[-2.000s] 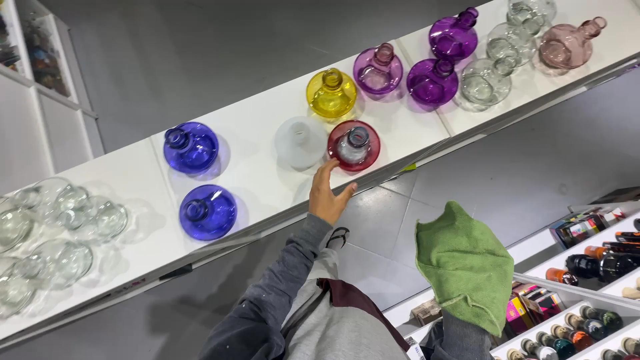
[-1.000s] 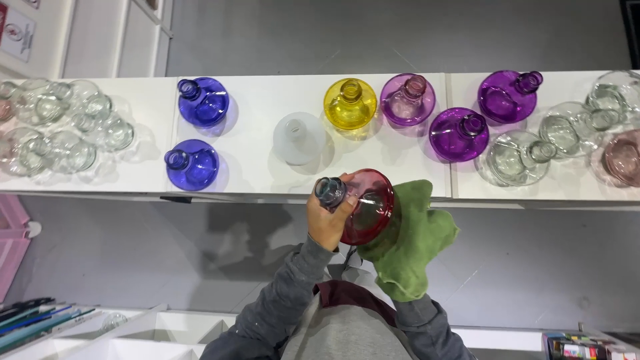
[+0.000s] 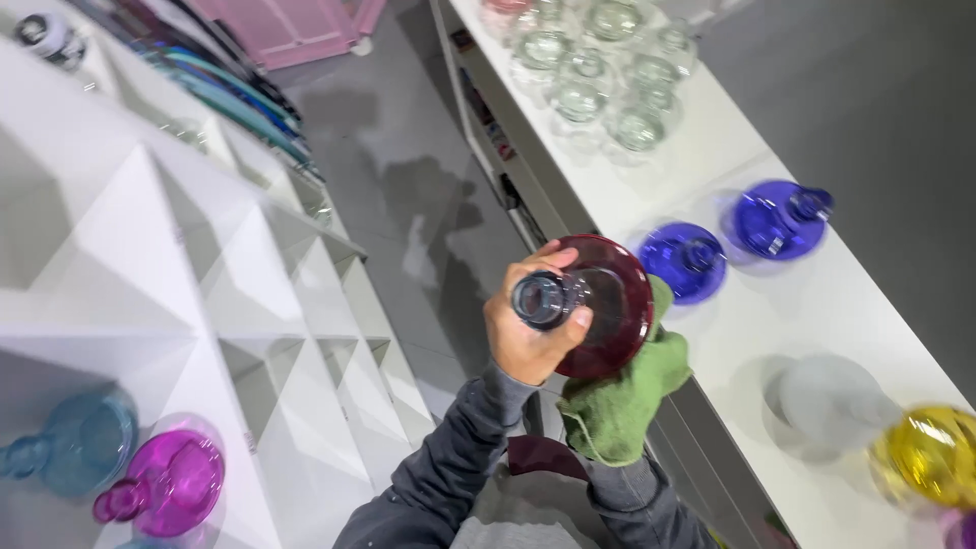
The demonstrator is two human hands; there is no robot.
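Observation:
My left hand [image 3: 526,324] is closed around the neck of a red glass bottle [image 3: 621,305] with a clear bluish neck, held tilted off the white shelf top. A green cloth [image 3: 629,404] covers my right hand, whose fingers are hidden; the cloth lies against the underside of the bottle's wide body. Just beyond the bottle, a blue glass bottle [image 3: 682,263] stands on the shelf top, with a second blue bottle [image 3: 778,219] to its right.
The white shelf top [image 3: 732,366] also bears clear glass bottles [image 3: 579,99], a frosted white bottle [image 3: 827,400] and a yellow one [image 3: 934,454]. On the left, a white compartment unit [image 3: 290,305] holds a magenta bottle [image 3: 179,484] and a teal bottle [image 3: 91,438]. Grey floor [image 3: 427,252] runs between them.
The red bottle stood on the shelf top two seconds ago; it is now lifted in my left hand. The cloth-covered right hand has come against it. The view has turned strongly.

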